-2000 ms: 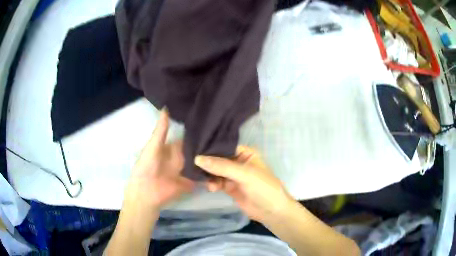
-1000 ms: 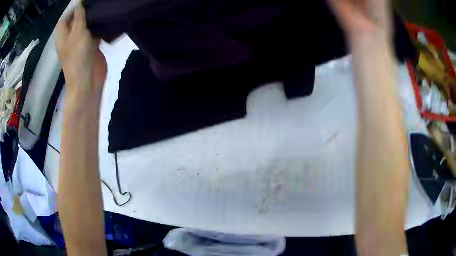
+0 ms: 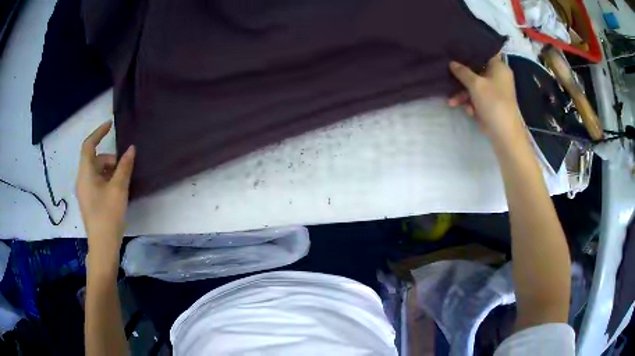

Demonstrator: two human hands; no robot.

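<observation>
A dark brown-purple garment piece [image 3: 278, 76] lies spread across the white padded table, its near edge slanting up from lower left to upper right. My left hand [image 3: 104, 177] is at its lower left corner, thumb and fingers around the side edge. My right hand [image 3: 491, 94] holds its right end near the corner, fingers at the edge. A black fabric panel [image 3: 66, 76] lies at the left, partly hidden under the brown piece. Some light wrinkles run across the brown cloth.
The iron [image 3: 546, 104] with its wooden handle stands at the right. A red basket [image 3: 592, 45] with scraps is behind it. A thin black cord [image 3: 47, 177] lies at the left. Dark lint dots the white table [image 3: 334, 177]. A clear plastic bag [image 3: 216, 254] is at the near edge.
The brown piece, bunched and then lifted towards the far side, now lies spread nearer to me. Both hands have come back down to its left and right ends.
</observation>
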